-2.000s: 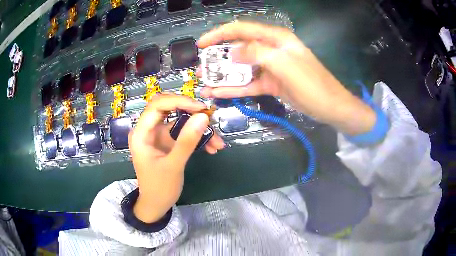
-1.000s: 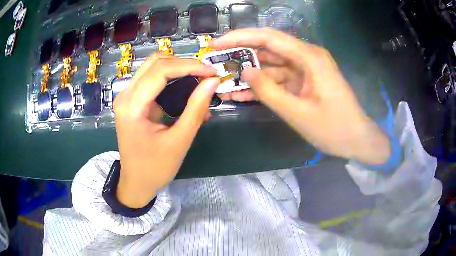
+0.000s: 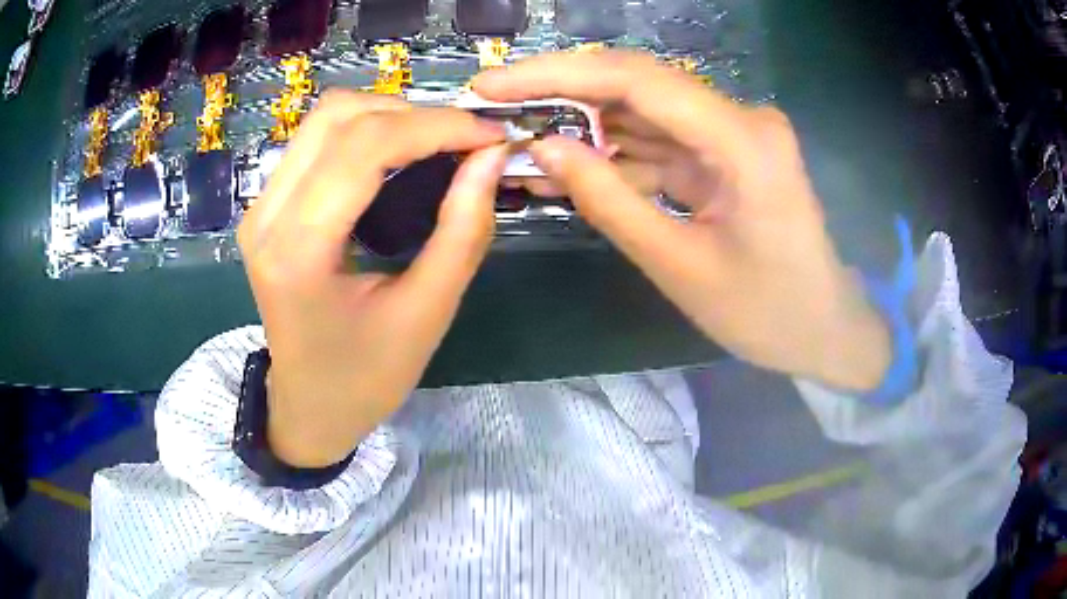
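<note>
My right hand (image 3: 702,222) holds a small white-framed housing (image 3: 593,122) with its open side showing some electronics; the thumb presses inside it. My left hand (image 3: 363,246) holds a dark display module (image 3: 404,208), which shows between thumb and fingers under the palm. The left thumb and fingertip meet at the housing's left part. The flex cable between them is hidden by the fingertips, so I cannot tell whether it is joined.
A clear blister tray (image 3: 164,252) lies beyond my hands on the green mat (image 3: 562,304), with rows of dark screens and gold flexes. Small white-and-dark parts (image 3: 16,68) lie at the far left. A blue strap (image 3: 895,334) is on my right wrist.
The housing first came to the left hand's fingertips, and its face is now tilted and seen more edge-on. My right thumb has moved inward over it. The view has shifted, with the tray higher in frame.
</note>
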